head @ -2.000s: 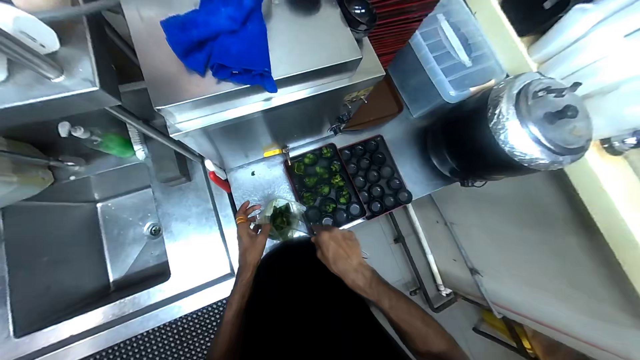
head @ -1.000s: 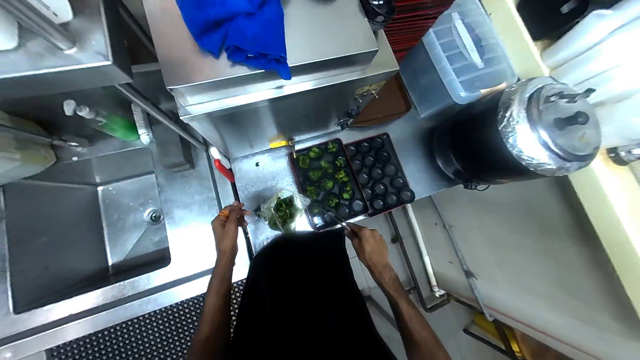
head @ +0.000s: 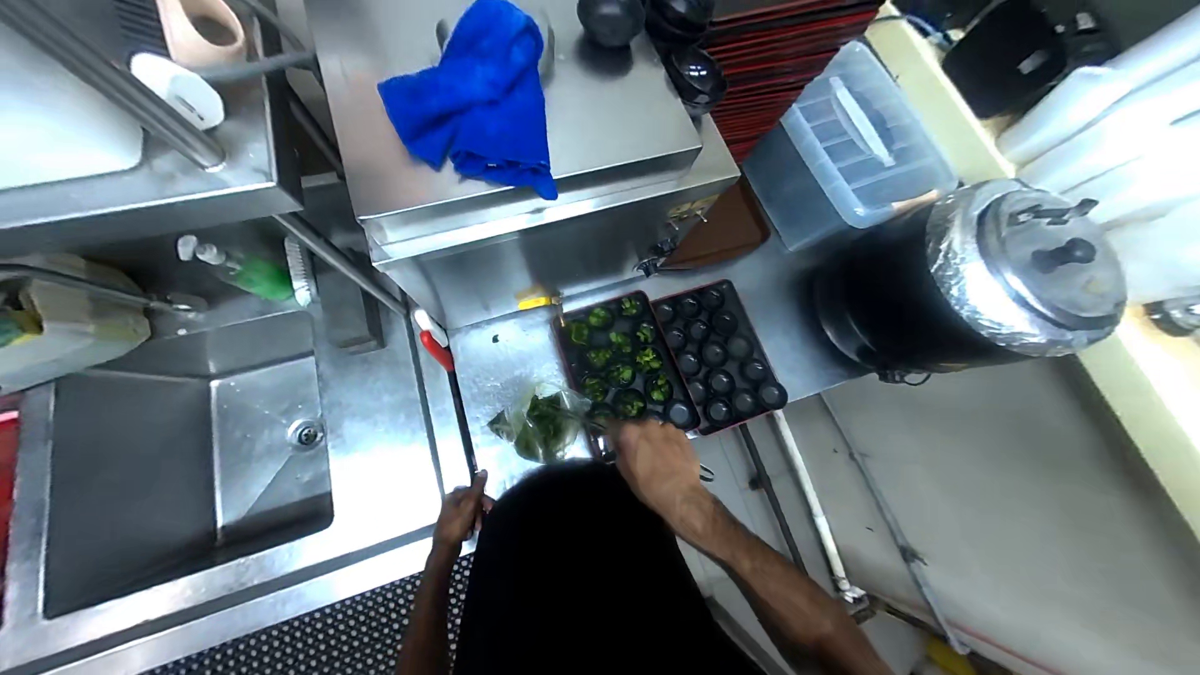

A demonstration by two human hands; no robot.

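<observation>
My right hand point(head: 656, 464) is closed around a metal utensil point(head: 706, 473), whose looped end shows beside the wrist; its front part lies between the plastic bag and the tray. A clear plastic bag of green leaves point(head: 544, 427) lies on the steel counter. Right of it, a dark tray of round cups point(head: 619, 361) has green leaves in many cups. A second cup tray point(head: 720, 356) stands alongside, its cups showing no greens. At the counter's front edge, my left hand point(head: 464, 511) meets the lower end of a black rod with a red part point(head: 437, 350); its grip is unclear.
A sink point(head: 187, 450) is at left. Behind the trays stands a steel box-like unit point(head: 619, 131) with a blue cloth point(head: 478, 103) on top. A lidded plastic container point(head: 848, 141) and a large foil-wrapped pot point(head: 984, 272) stand at right. A yellow object point(head: 534, 299) lies behind the tray.
My left hand was at the bag two seconds ago; it is now at the counter's front edge. My right hand has moved leftward toward the bag since one second ago.
</observation>
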